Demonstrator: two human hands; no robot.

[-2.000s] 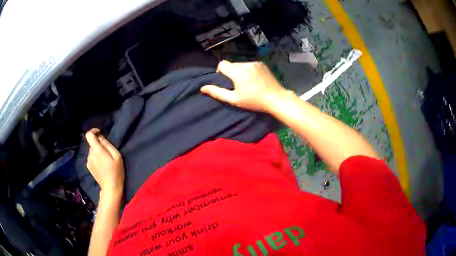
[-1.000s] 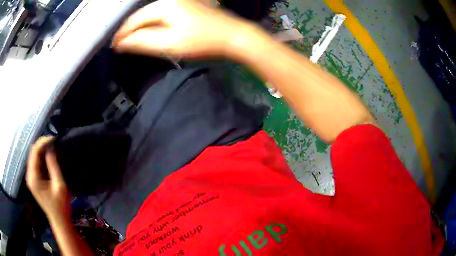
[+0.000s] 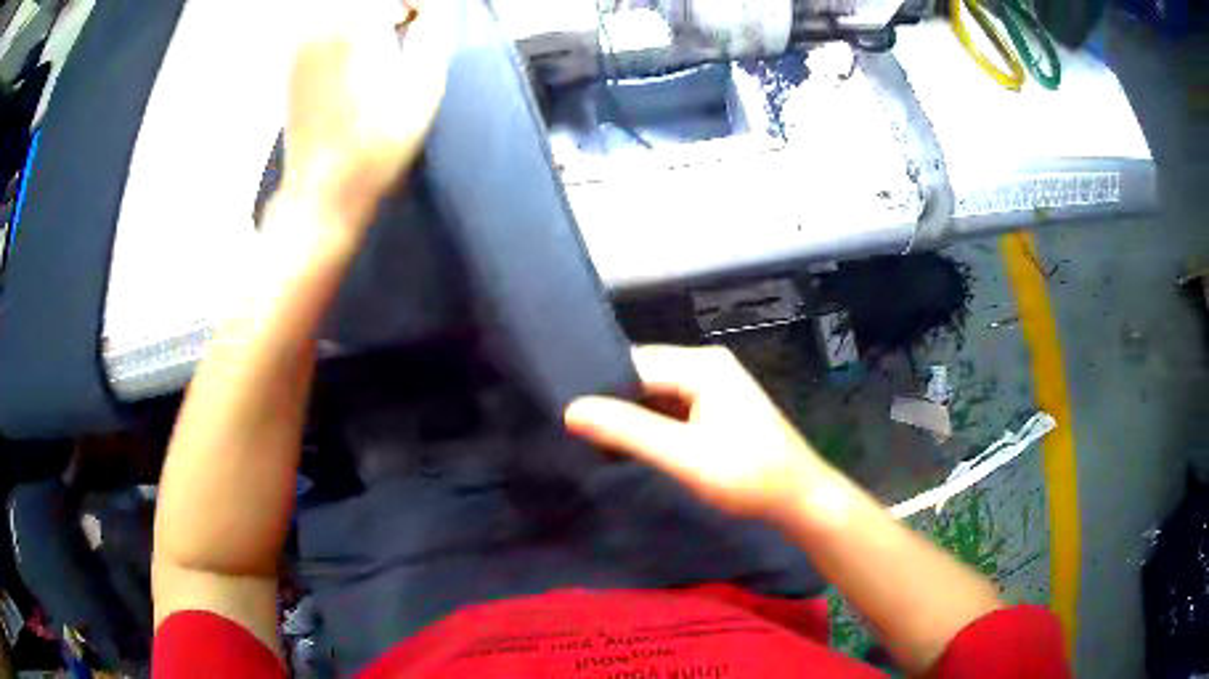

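Note:
A long dark folded band (image 3: 511,212) runs from the white machine table down over its front edge. My right hand (image 3: 696,425) grips its lower end, thumb on top. My left hand (image 3: 365,113) is at the upper part of the band on the table; it is overexposed and its fingertips are partly hidden, but it seems to press or hold the cloth. A dark garment piece (image 3: 398,285) hangs beside and under the band. More dark cloth (image 3: 663,531) lies on my lap.
The white table (image 3: 743,219) has a ruler edge. The machine (image 3: 703,27) stands behind a recess (image 3: 670,106). Yellow-handled snips (image 3: 984,47) and green-handled snips (image 3: 1032,47) lie at the right. Dark stacked cloth (image 3: 66,239) drapes at the left. Dark lint (image 3: 902,299) is below.
The view has swung up to the table and machine. My left hand has moved from the lap area up onto the table; my right hand now grips the band near the front edge.

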